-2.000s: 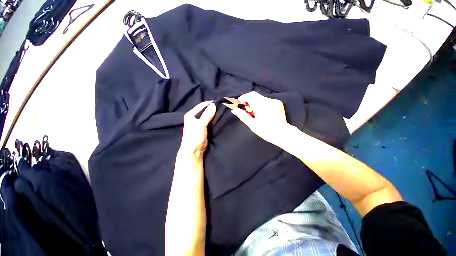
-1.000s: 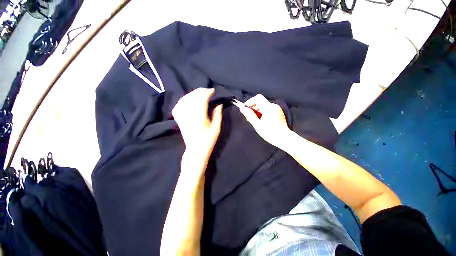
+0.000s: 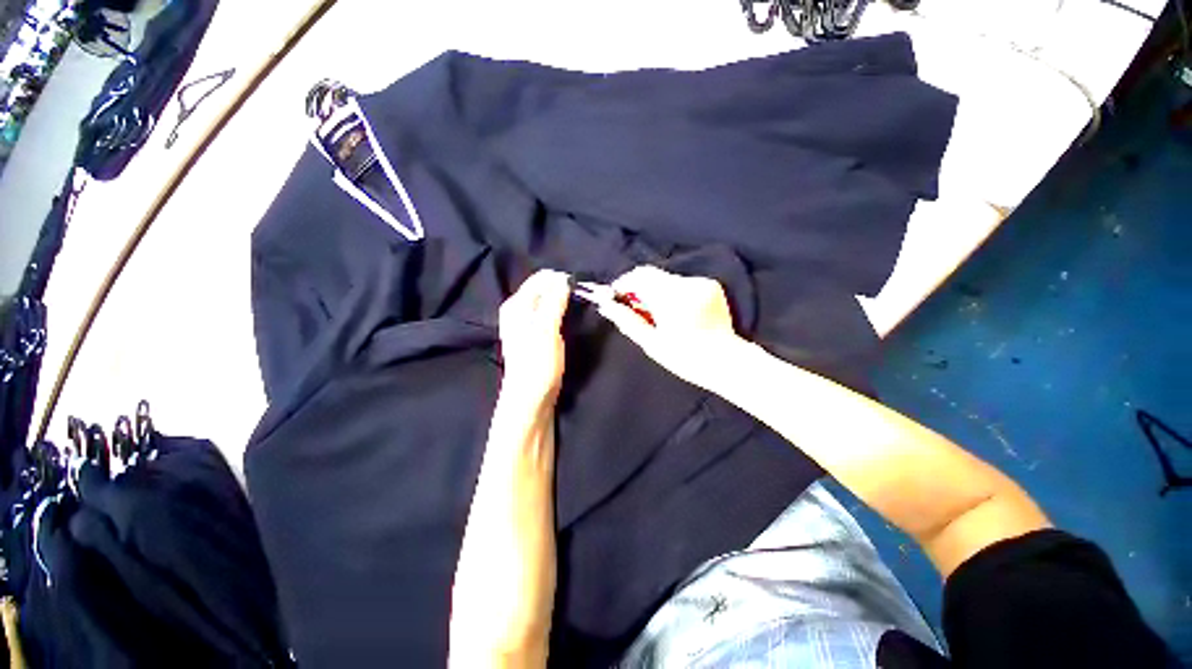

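Note:
A dark navy jacket (image 3: 392,484) lies spread in front of me, its lower part near my lap. White edging (image 3: 390,183) runs in a V at its neck, with a dark neck label (image 3: 353,150) inside. My left hand (image 3: 533,327) pinches folded cloth at the jacket's middle; its fingertips are partly hidden. My right hand (image 3: 680,320) holds thread snips (image 3: 634,307) with a red handle. The silver blades point left and meet the cloth at my left fingertips. No thread can be made out.
The jacket lies on a white table (image 3: 392,39). Dark hanging jackets (image 3: 144,549) with black hooks are at the lower left. Black hangers (image 3: 824,16) lie at the table's far side. A blue floor (image 3: 1046,340) is at the right, with a black hanger (image 3: 1166,451) on it.
My left hand first reached over the cloth and now pinches it again, lower down. The snips have moved slightly left and down to my left fingertips. The view has shifted a little.

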